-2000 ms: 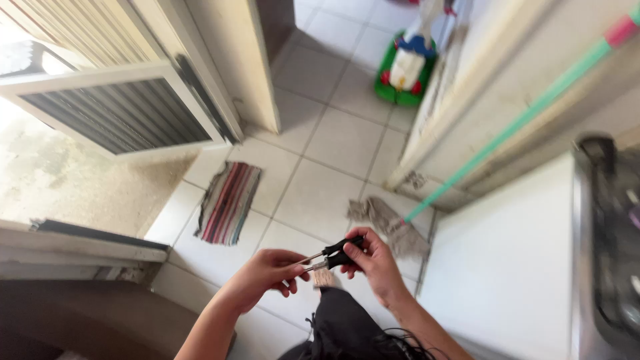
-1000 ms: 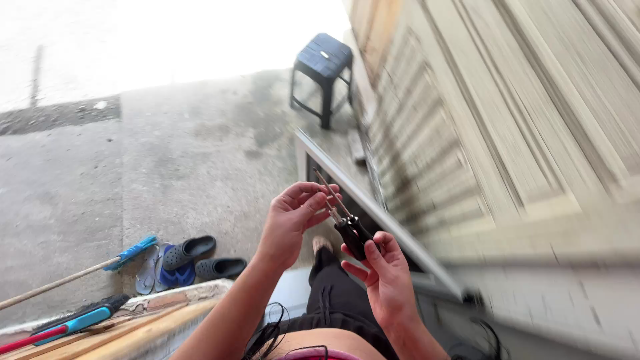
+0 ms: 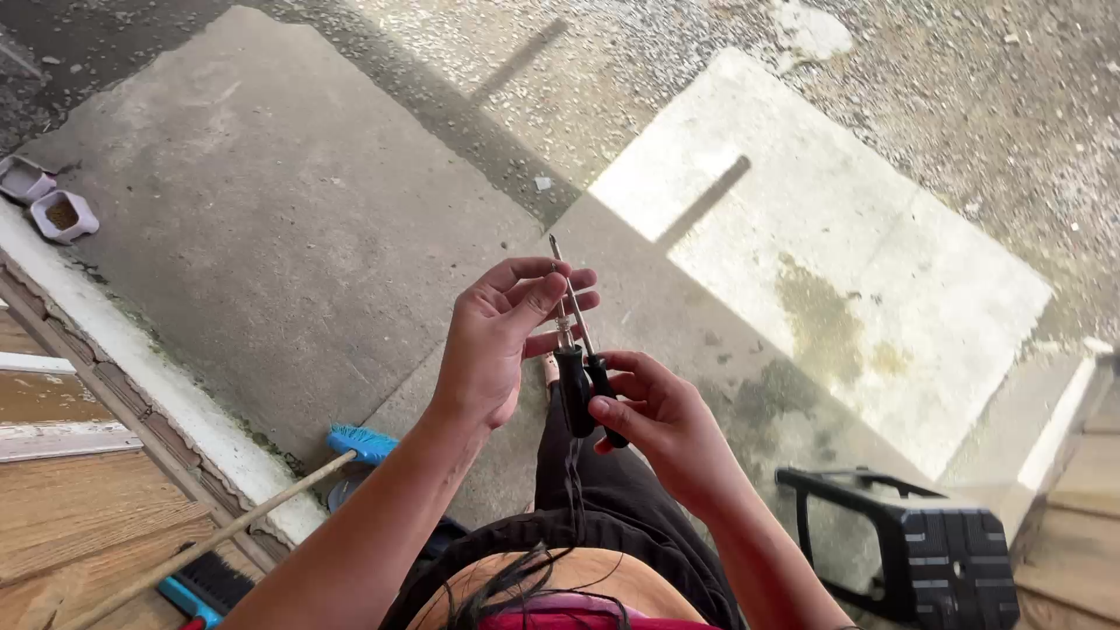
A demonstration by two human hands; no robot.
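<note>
Two screwdrivers with black handles and metal shafts are held in front of my body, their tips pointing away from me. My left hand (image 3: 512, 337) pinches the shaft of the left screwdriver (image 3: 573, 389) between thumb and index finger, its other fingers spread behind the shafts. My right hand (image 3: 661, 424) grips the black handle of the right screwdriver (image 3: 602, 385) with thumb and fingers. The two handles lie side by side. The right screwdriver's tip shows beyond my left fingertips; the other tip is mostly hidden by them.
A black plastic stool (image 3: 958, 560) stands at lower right on the concrete slab (image 3: 289, 201). A blue broom (image 3: 363, 444) and a black-bristled brush (image 3: 214, 582) are at lower left. Two pet bowls (image 3: 66, 216) sit by the white ledge (image 3: 166, 350). Gravel (image 3: 954, 79) lies beyond the slab.
The view has moved from a tiled indoor floor, past a doorway, to concrete and gravel outside. Both hands keep hold of the screwdrivers, whose shafts now point more nearly straight away from my body.
</note>
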